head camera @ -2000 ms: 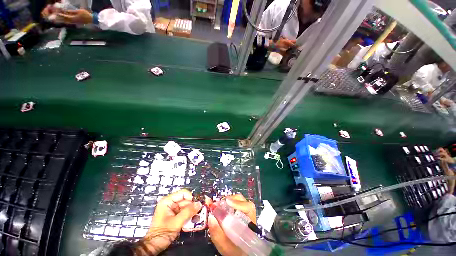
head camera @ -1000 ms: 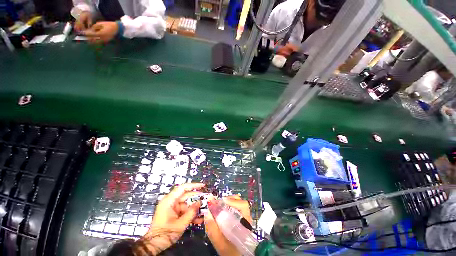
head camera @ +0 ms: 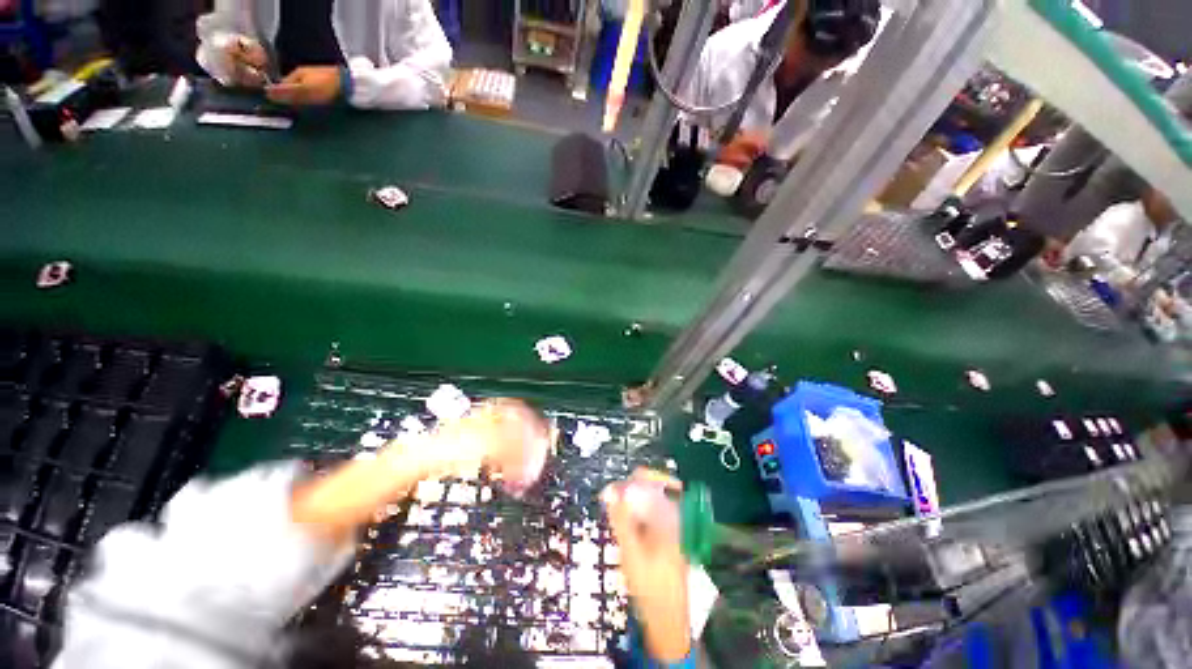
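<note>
My left hand [head camera: 503, 444] is blurred over the upper middle of the clear tray [head camera: 458, 575], and whether it holds anything cannot be made out. My right hand [head camera: 643, 507] is at the tray's right side, closed around the glue syringe, whose bright green end [head camera: 697, 520] points right; its barrel is mostly hidden by the fingers and blur. White modules lie at the tray's back, one left of my left hand [head camera: 447, 401] and one between my hands [head camera: 591, 438].
A black tray [head camera: 92, 457] stands left with a white module [head camera: 259, 396] beside it. Spaced modules lie on the green belt [head camera: 301, 248]. A slanting metal post [head camera: 784, 248] and a blue box unit [head camera: 837, 451] stand right. People in white coats work across the belt.
My hands have moved apart. My left hand has moved up and forward over the tray, with its white sleeve now in view. My right hand has risen with the syringe, which has swung round.
</note>
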